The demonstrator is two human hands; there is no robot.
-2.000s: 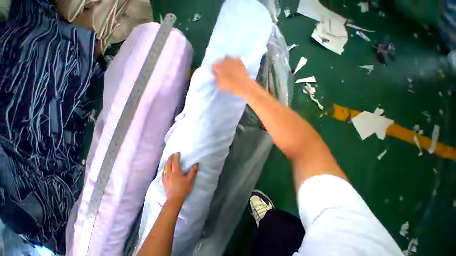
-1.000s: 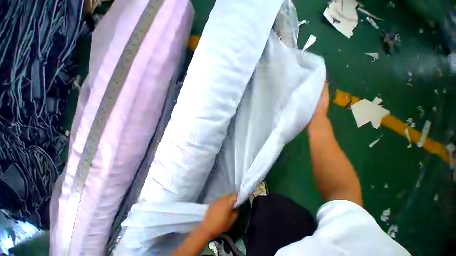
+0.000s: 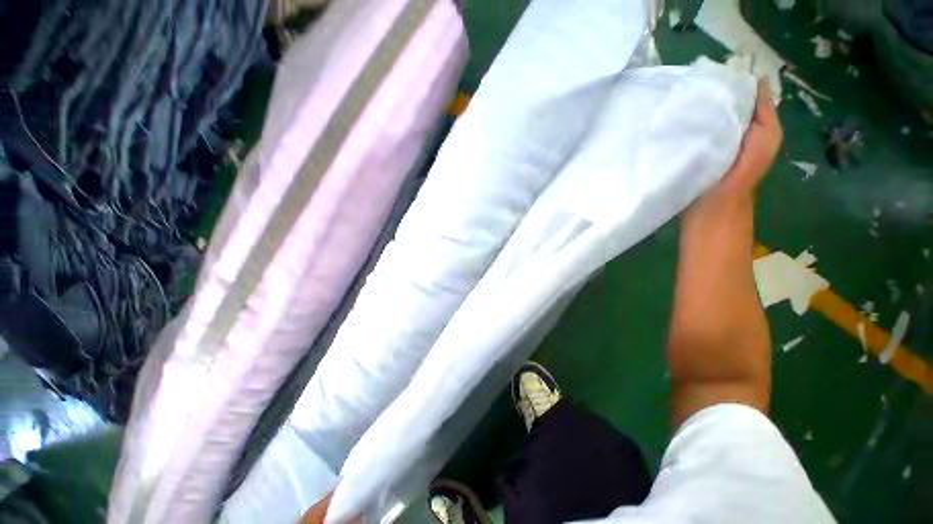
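Note:
The light blue fabric roll [image 3: 440, 220] lies diagonally in the middle, with a loose flap of its cloth [image 3: 604, 194] pulled out to the right. My right hand [image 3: 755, 143] grips the flap's upper right corner. My left hand [image 3: 319, 509] is at the bottom edge, mostly hidden by the cloth and cut off by the frame; its fingers are at the flap's lower edge. The pink fabric roll [image 3: 327, 220] lies to the left, with the metal rule [image 3: 322, 154] along its top, slightly blurred.
A dark navy fabric pile [image 3: 92, 205] is at the left. Pale scraps [image 3: 788, 281] and a yellow line [image 3: 870, 338] are on the green floor at the right. My shoe [image 3: 534, 394] is right of the roll. Crumpled shiny plastic [image 3: 46, 409] is at the lower left.
My hands have gone from the roll's top to the loose flap. Since one second ago, my left hand has moved down and left, my right hand up and right, stretching the flap lengthwise.

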